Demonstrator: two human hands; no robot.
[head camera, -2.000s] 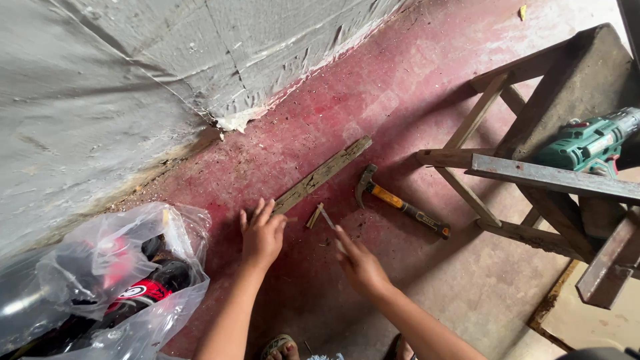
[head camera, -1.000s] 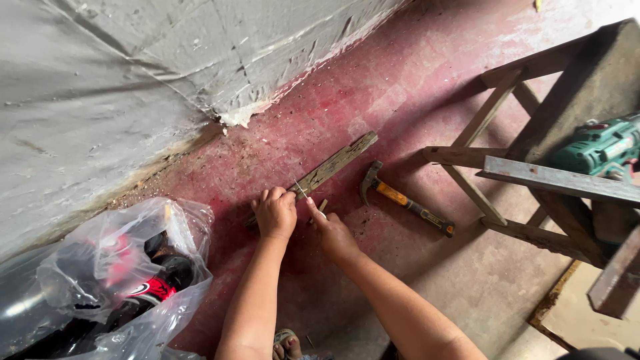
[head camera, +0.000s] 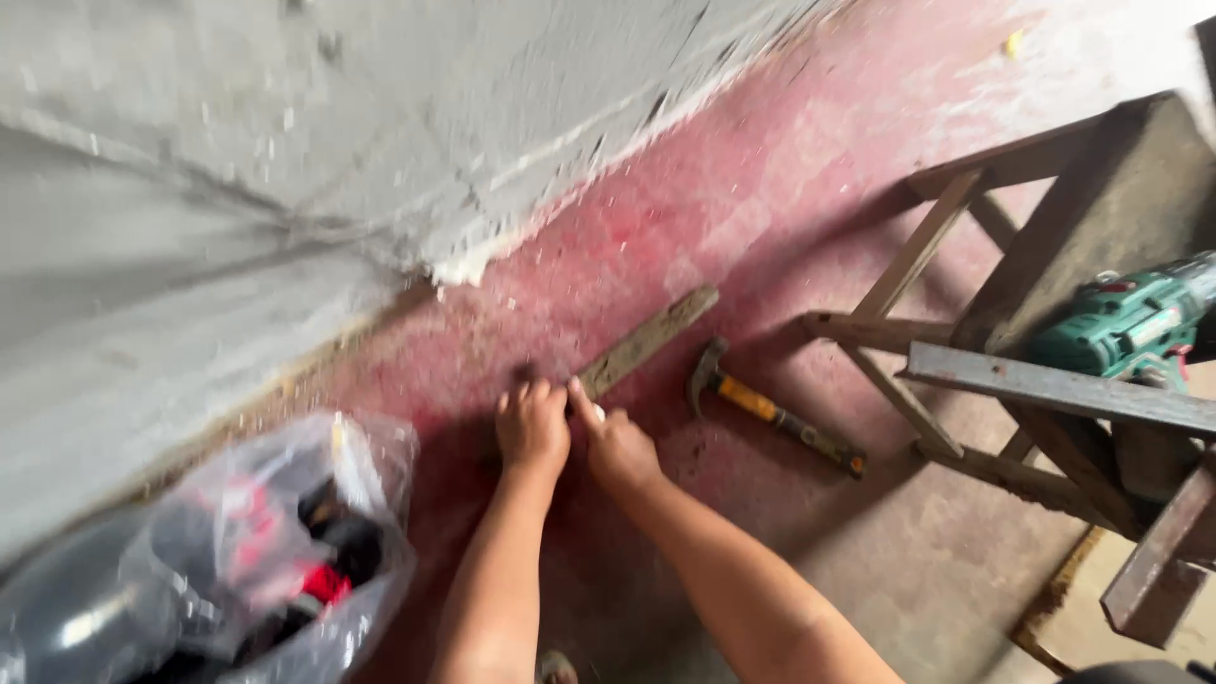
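Observation:
A narrow, weathered strip of wood (head camera: 648, 344) lies slantwise on the red floor. My left hand (head camera: 534, 427) is at its near end, with the fingers bent down; whether they grip the wood is hidden. Close beside it on the right, my right hand (head camera: 616, 446) is closed on a small pale-handled tool, its forefinger stretched along the tool toward the wood. The tool's blade is blurred and mostly covered by the finger. To the right of the wood lies a claw hammer (head camera: 771, 410) with an orange and black handle.
At the left is a clear plastic bag (head camera: 380, 446) with bottles, beside the grey wall (head camera: 285, 123). On the right, a wooden stool (head camera: 1073, 228) bears a green power tool (head camera: 1121, 323) and a metal bar (head camera: 1054, 382). A pale board (head camera: 1092, 589) lies at lower right.
Two seconds ago the hands were apart, with the right hand over a small wood piece. The right hand has moved left, and both hands are now close together at the strip.

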